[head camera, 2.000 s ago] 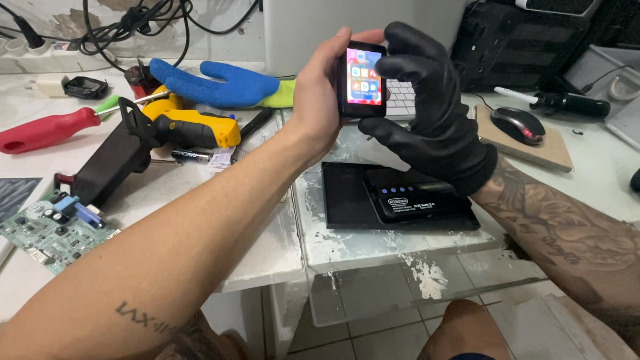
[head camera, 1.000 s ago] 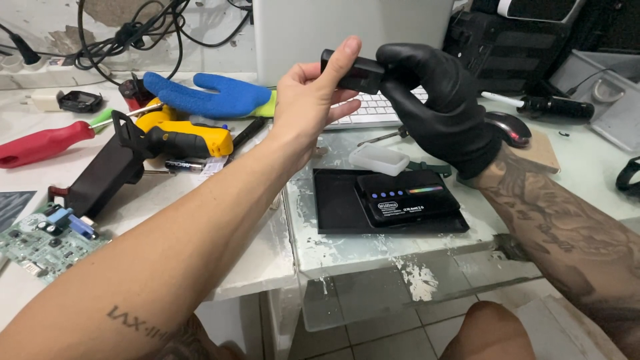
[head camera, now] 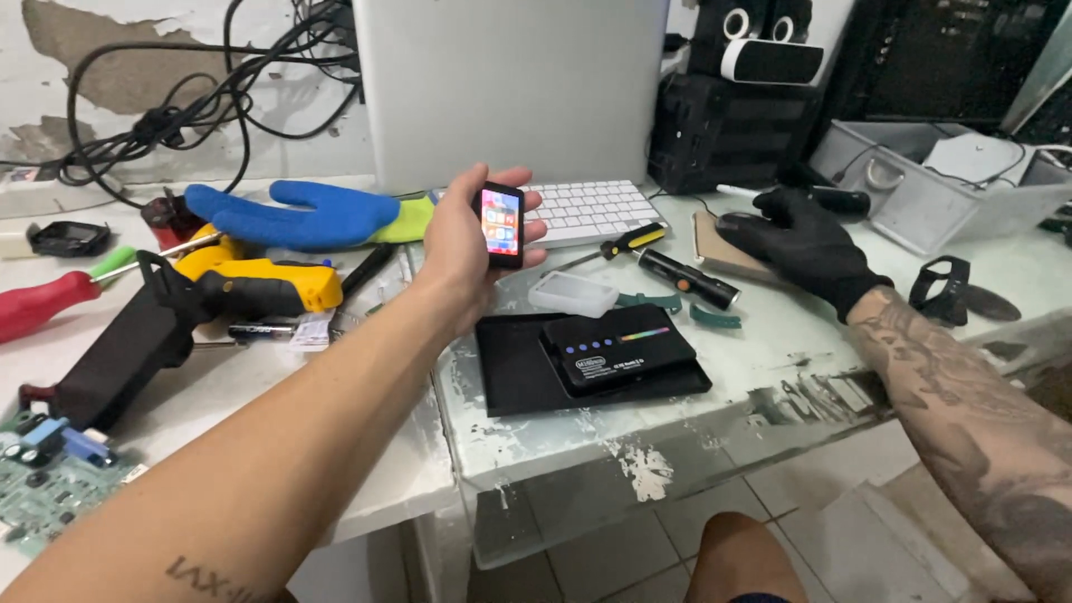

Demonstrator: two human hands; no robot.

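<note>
My bare left hand (head camera: 469,239) holds a small black touchscreen device (head camera: 502,224), its lit screen with colourful icons facing me. My right hand (head camera: 791,239), in a black glove, is at the right over the brown pad (head camera: 733,247), on the computer mouse's side of the table; the mouse itself is not visible, and whether the hand grips it I cannot tell. Below the device lie a black case with printed writing (head camera: 615,347) on a flat black tray (head camera: 515,377), a translucent white case (head camera: 574,293), green strap pieces (head camera: 714,316), a black flashlight (head camera: 688,278) and a yellow-black screwdriver (head camera: 632,241).
A white keyboard (head camera: 586,209) stands before a large silver monitor (head camera: 511,92). At left are a blue glove (head camera: 293,218), a yellow-black tool (head camera: 260,285), a red-handled screwdriver (head camera: 46,303) and a circuit board (head camera: 63,490). A grey plastic bin (head camera: 930,197) and black watch-like frame (head camera: 940,289) sit right.
My right hand has left the device and moved right, to the brown pad. The device, edge-on a second ago, now shows its lit screen in my left hand, lower than before.
</note>
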